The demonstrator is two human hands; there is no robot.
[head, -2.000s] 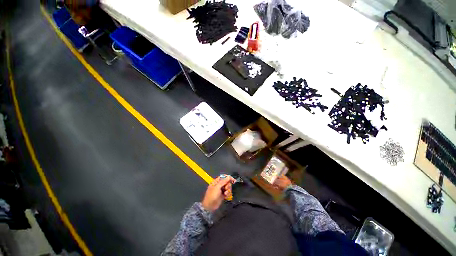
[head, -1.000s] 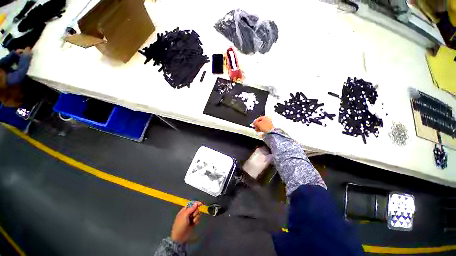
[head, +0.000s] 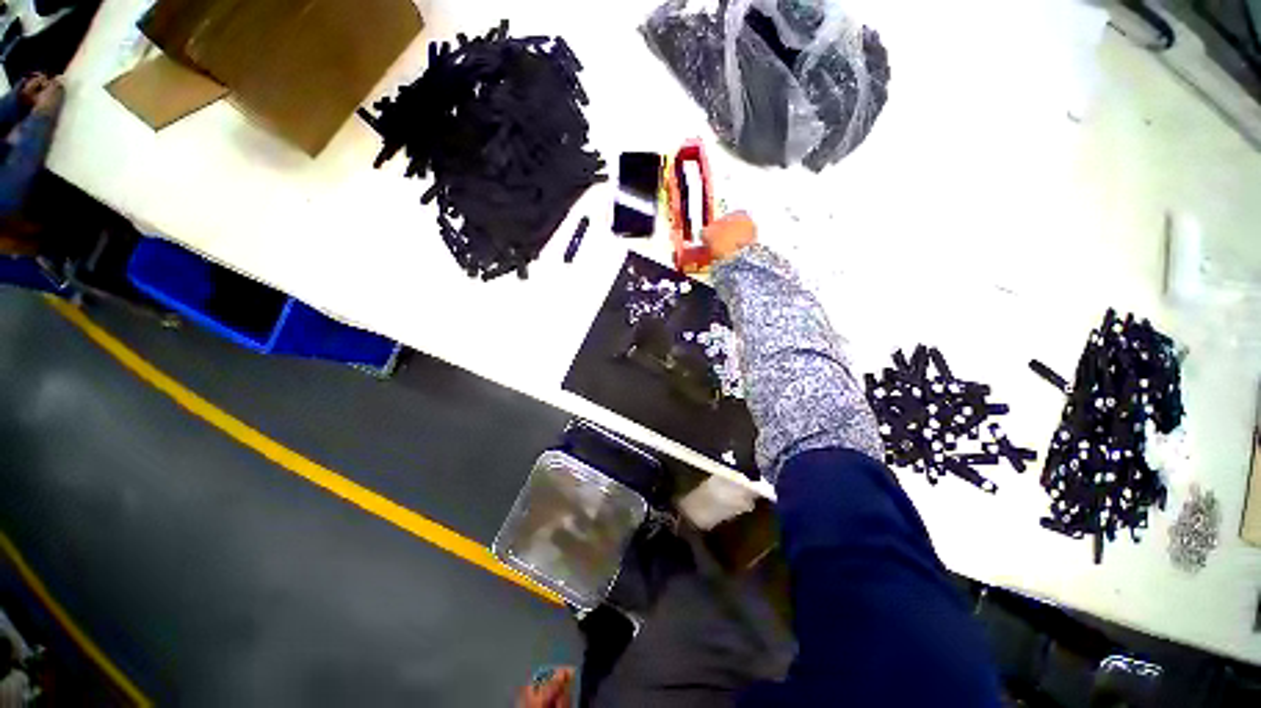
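My right hand [head: 729, 235] reaches over the table to the lower right edge of a red packet [head: 690, 208] with a white middle. The fingers touch or overlap the packet; whether they grip it cannot be told. My left hand [head: 548, 689] is low at the bottom edge, small and partly cut off, with a small blue-silver piece [head: 542, 675] at its fingertips. A black phone [head: 636, 194] lies left of the packet. A black mat [head: 643, 362] with small pale parts lies nearer, partly hidden by my right sleeve.
A heap of black straps [head: 505, 145] and an open carton [head: 297, 62] are at left. A clear bag of dark pieces [head: 781, 83] is behind. Black strap piles [head: 940, 415] and rings [head: 1193, 528] are at right. A bin [head: 574, 526] stands below. Another person's hand [head: 44, 94] shows far left.
My right hand has moved from the carton below the table, past the mat's near edge, to the red packet. My left hand has dropped towards the bottom edge. The view has shifted closer to the table.
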